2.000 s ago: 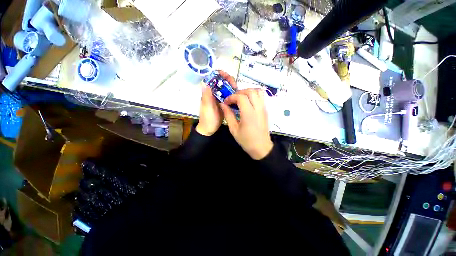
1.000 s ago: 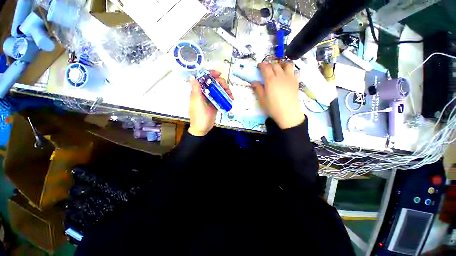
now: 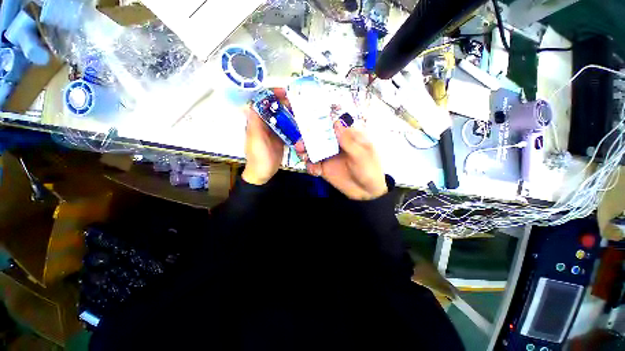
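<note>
My left hand (image 3: 262, 147) holds the open handle of a pale blue handheld fan, with its round ring head (image 3: 242, 67) pointing up and away over the bench. A bright blue battery cell (image 3: 285, 126) and a small circuit board (image 3: 267, 105) show in the handle. My right hand (image 3: 358, 164) holds a pale handle shell (image 3: 314, 127), overexposed and nearly white, just right of the open handle. A small dark round spot (image 3: 346, 120) shows at my right fingertips. The shell looks apart from the handle, though the gap is hard to see.
A thick black electric screwdriver (image 3: 418, 38) hangs over the bench at upper right. Clear plastic bags (image 3: 157, 51) and another fan head (image 3: 79, 97) lie left. A purple fan (image 3: 531, 116) and white cables (image 3: 507, 209) are right. A black-handled tool (image 3: 448, 159) lies near the front edge.
My right hand has come back from the bench towards my left hand, now with the pale shell in it. My left hand still holds the open fan handle. The whole view has shifted somewhat.
</note>
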